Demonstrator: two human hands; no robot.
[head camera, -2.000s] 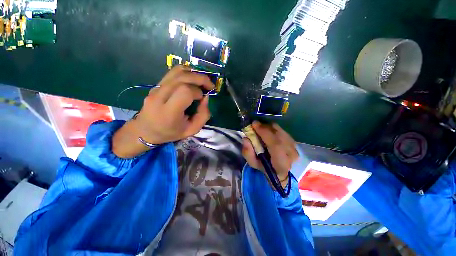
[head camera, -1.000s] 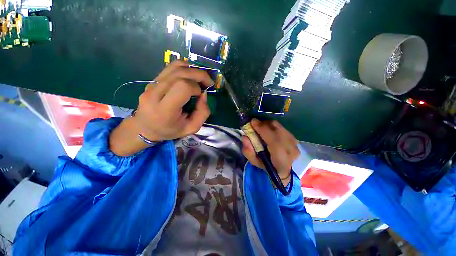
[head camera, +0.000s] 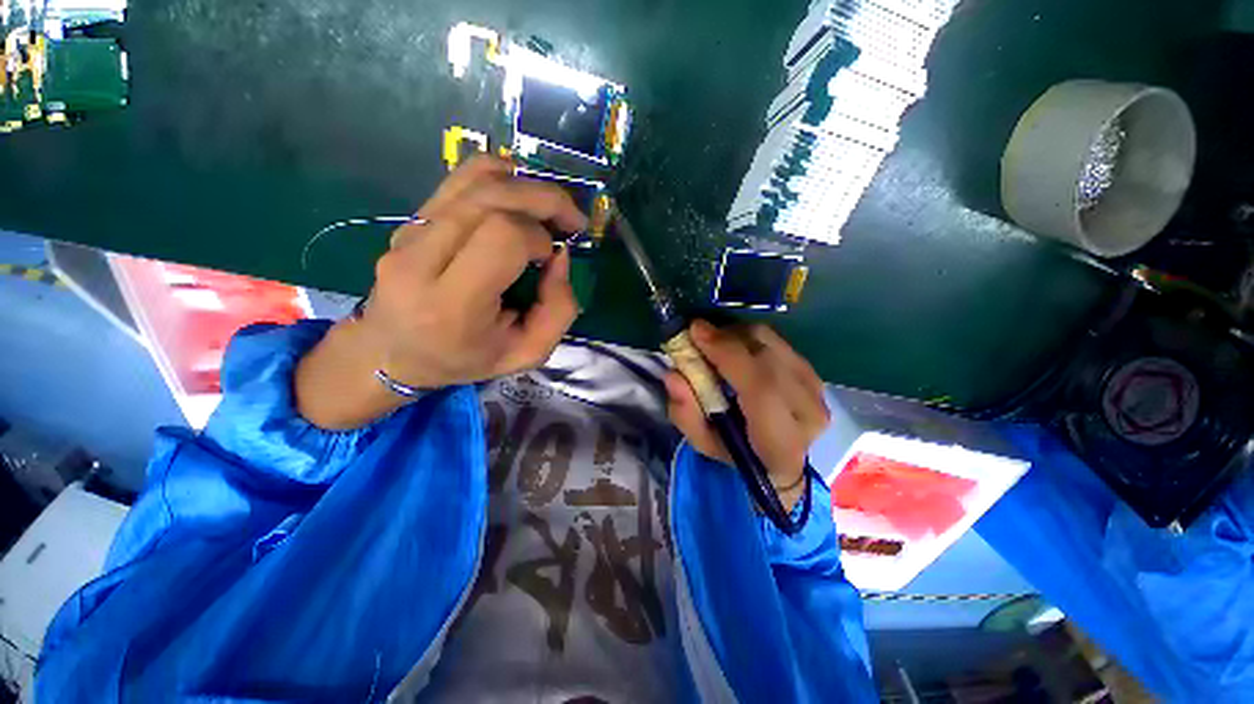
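My left hand (head camera: 475, 282) holds a thin solder wire (head camera: 344, 224) between its fingers, over an LCD module (head camera: 586, 201) that it partly covers. A green board edge shows below that module. My right hand (head camera: 754, 399) grips the soldering iron (head camera: 697, 369) by its tan wrapped part. The iron's tip is at the orange strip on the module's right end; whether they touch cannot be told. A second LCD module (head camera: 561, 118) lies just above, with yellow flex tabs to its left. A single LCD module (head camera: 755, 278) lies to the right of the iron.
A long stack of LCD modules (head camera: 825, 138) runs to the upper right. A round whitish cup (head camera: 1096, 168) with silvery material and a black fan (head camera: 1152, 402) are at the right. A batch of boards (head camera: 85, 73) is at far left. Another person's blue sleeve (head camera: 1073, 550) shows lower right.
The view has shifted slightly, so the cup and fan sit further right. My hands keep nearly the same hold and place; the iron tip remains by the module's right end.
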